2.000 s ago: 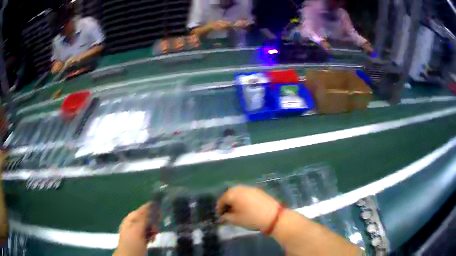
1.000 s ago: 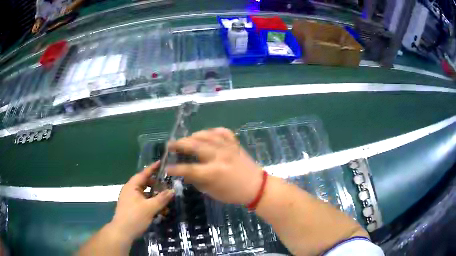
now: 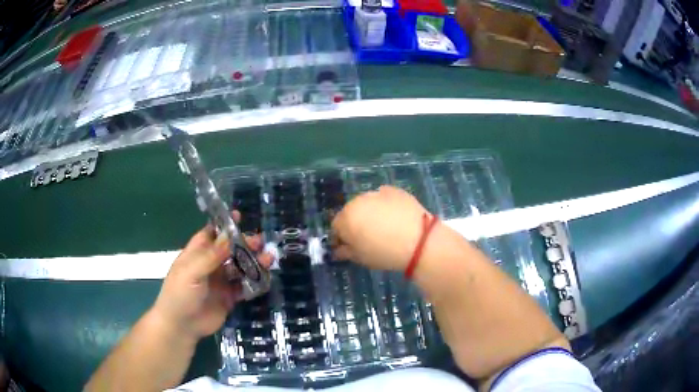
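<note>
My left hand (image 3: 203, 287) holds a silver metal strip (image 3: 208, 195) that slants up and to the left, its lower end over the blister tray. A dark oval part shows near that end. The clear blister tray (image 3: 452, 180) lies in front of me. Its left columns hold rows of dark small components (image 3: 290, 203); the columns to the right look glassy. My right hand (image 3: 377, 230) is over the third column, fingertips down at the pockets. Its fingertips are partly hidden, so I cannot tell if they hold a component.
A scalloped metal strip (image 3: 559, 279) lies at the tray's right, another (image 3: 65, 168) at far left. Across the belt are clear trays (image 3: 268, 65) with a white sheet (image 3: 142, 76), a red bin (image 3: 79, 46), blue bins (image 3: 383, 52) and a cardboard box (image 3: 510, 42).
My right hand has moved off the metal strip, rightward to the third column. The strip in my left hand has tilted over to the left, uncovering more of the tray.
</note>
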